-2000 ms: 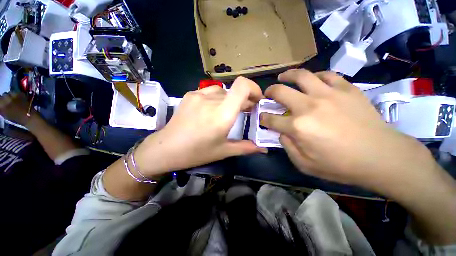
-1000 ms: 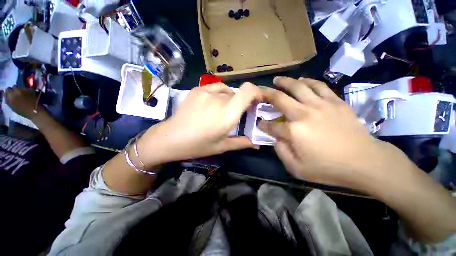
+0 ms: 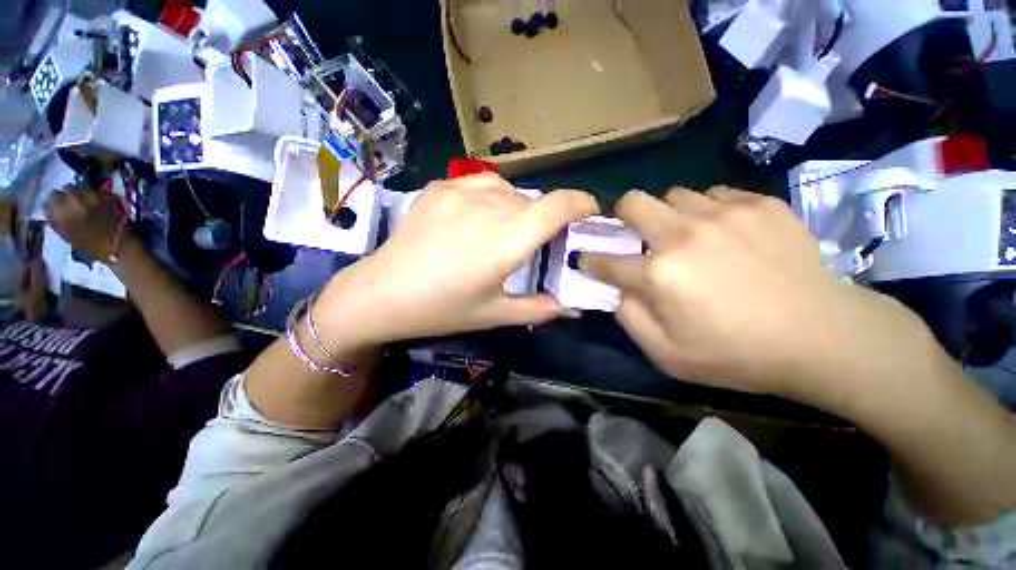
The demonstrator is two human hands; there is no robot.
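Observation:
A small, open, white square side housing [image 3: 597,292] faces up between my hands. My left hand [image 3: 462,254] is closed around the camera body beside it and mostly hides it; a red cap [image 3: 471,167] shows above the knuckles. My right hand [image 3: 724,284] has its index finger inside the housing, at a black plug [image 3: 577,259] in the floor; its other fingers lie over the right wall. At left, another white housing [image 3: 292,212] has a ribbon cable and wires running to a module [image 3: 362,111]. That housing's floor also shows a black plug.
A brown cardboard box [image 3: 579,84] with several black plugs stands beyond my hands. Part-built white cameras [image 3: 941,206] lie at right and more at left. A neighbour's hand [image 3: 89,228] works at far left. The dark bench edge runs in front of me.
The module at left has tipped over to the right beside its housing. My left hand still holds the camera body. My right index finger has drawn back slightly, and the black plug now shows.

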